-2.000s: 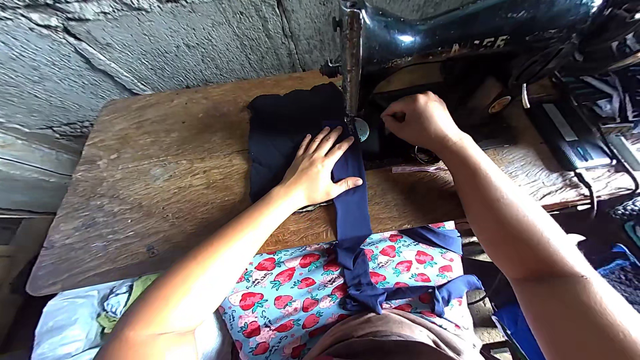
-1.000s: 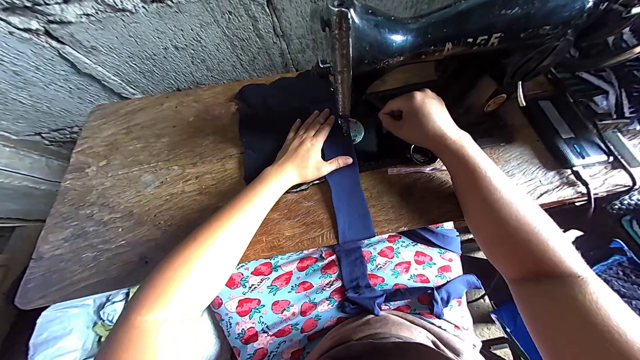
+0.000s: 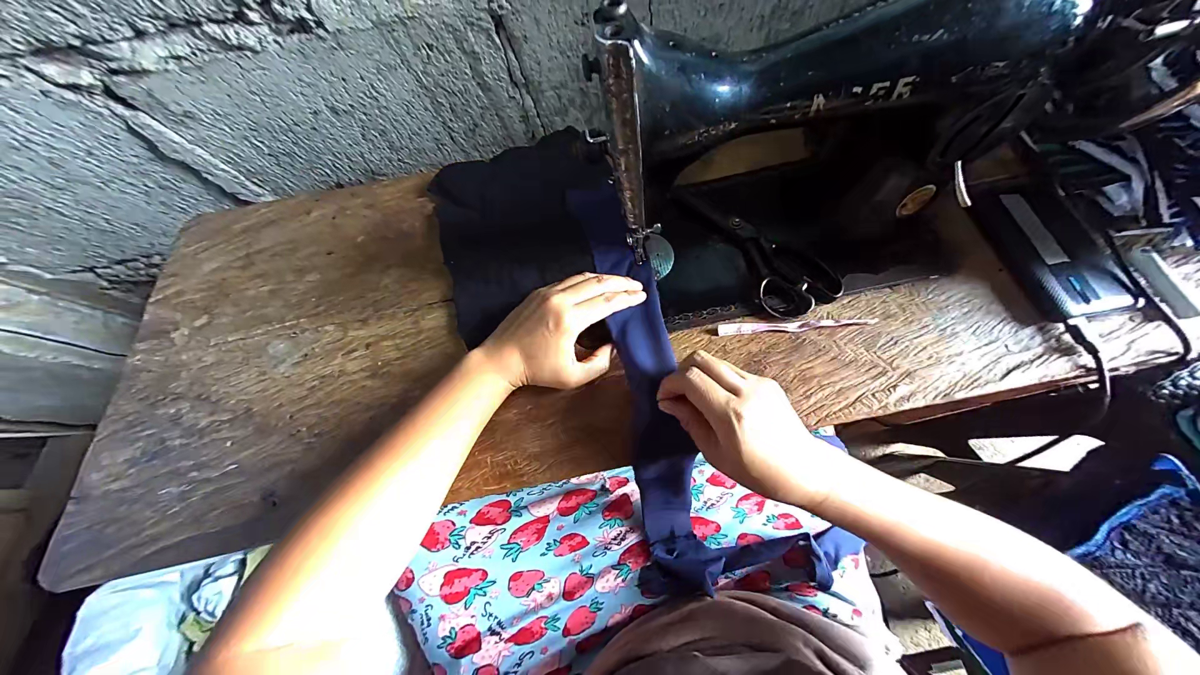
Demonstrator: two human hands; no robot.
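Note:
A dark navy fabric piece [image 3: 516, 234] lies on the wooden table, its upper right part beside the needle bar of the black Singer sewing machine [image 3: 769, 94]. A navy fabric strip [image 3: 642, 352] runs from under the presser foot [image 3: 639, 246] down over the table edge to my lap. My left hand [image 3: 567, 328] holds the strip's left edge just below the foot, thumb tucked under the fingers. With thumb and fingertips, my right hand [image 3: 736, 422] pinches the strip's right edge near the table's front. The strip's far end lies bunched on strawberry-print cloth [image 3: 534, 572].
Black-handled scissors [image 3: 787, 277] lie on the machine bed, with a narrow pale strip [image 3: 792, 326] in front. A dark device with a cable [image 3: 1055, 248] rests at the right. The wooden table [image 3: 281, 375] extends left, against a rough block wall.
My right hand has come down from beside the needle area to the strip near the table edge, uncovering the scissors. My left hand has shifted from lying flat on the fabric to gripping the strip's edge.

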